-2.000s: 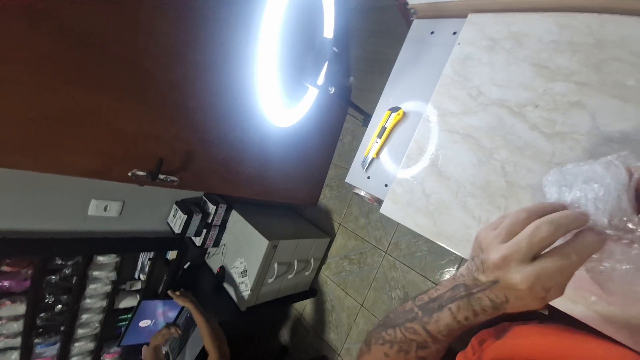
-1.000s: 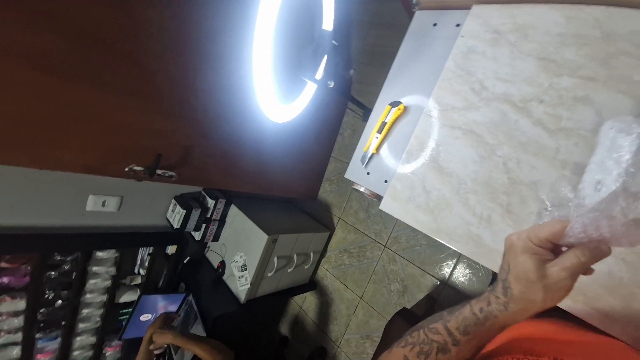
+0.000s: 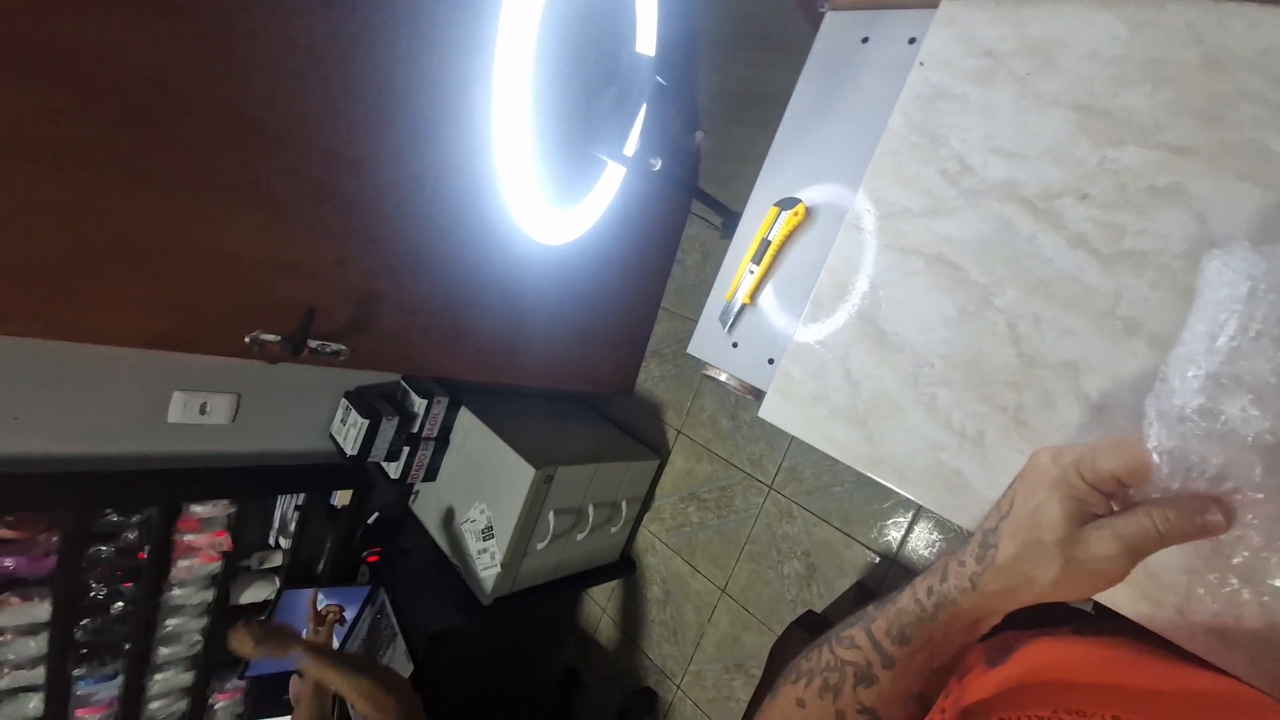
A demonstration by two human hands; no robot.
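My left hand (image 3: 1110, 520), on a tattooed forearm, grips the near left edge of a clear plastic wrap (image 3: 1215, 400), which looks like bubble wrap, between thumb and fingers. The wrap lies bunched over the right part of the marbled tabletop (image 3: 1000, 230) and runs out of view. Whether anything is inside it cannot be told. My right hand is out of view. A yellow and black utility knife (image 3: 765, 250) with its blade out rests on the grey panel (image 3: 830, 120) to the left of the marbled top.
A lit ring light (image 3: 520, 130) stands in front of a brown door (image 3: 250, 180). Lower left are a drawer cabinet (image 3: 520, 500), black boxes (image 3: 385, 425), shelves of packaged goods (image 3: 110, 600) and a laptop (image 3: 340, 610), with another person's arms (image 3: 330, 660) by it.
The plastic wrap, earlier bunched near my fingers, now stretches farther up the tabletop. My left hand has changed from fingers laid over it to a pinch at its edge. The other person's arms have moved.
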